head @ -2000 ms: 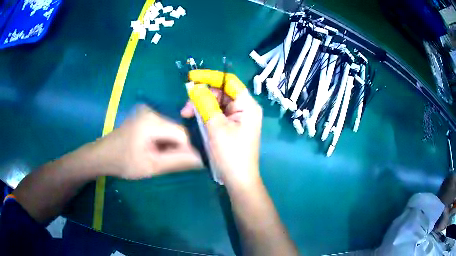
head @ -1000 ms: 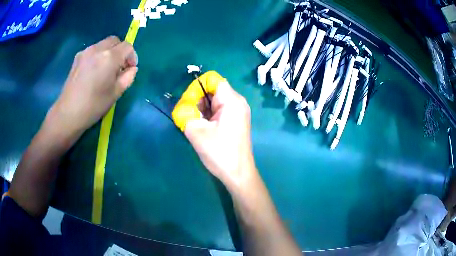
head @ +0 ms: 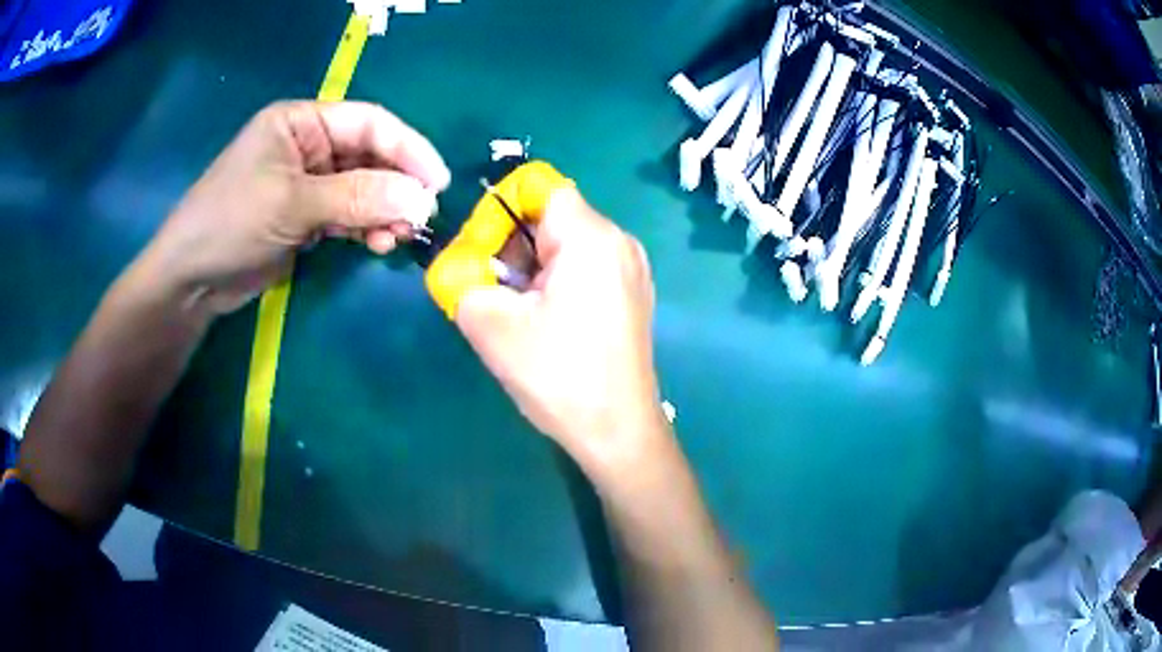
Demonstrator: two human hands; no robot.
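Note:
My right hand [head: 548,293], with yellow finger cots on thumb and forefinger, is closed on a wire harness. The harness's black wires show between the fingers, and a small white connector housing [head: 507,149] sticks out above the forefinger. My left hand [head: 319,204] is just left of it, thumb and forefinger pinched together at a wire end with a tiny metallic tip [head: 422,234]. Whether a housing is between the left fingertips is hidden. A white end [head: 668,411] shows beside my right wrist.
A pile of harnesses [head: 828,140] lies right of centre by the metal rail [head: 1019,127]. Loose housings [head: 382,10] lie at the top by the yellow line [head: 265,382]. A blue bin [head: 57,38] is upper left. A person's white sleeve [head: 1070,573] is lower right.
My left hand has moved from the yellow line rightwards to the wire ends at my right hand. My right hand still holds the harness. The view has shifted slightly.

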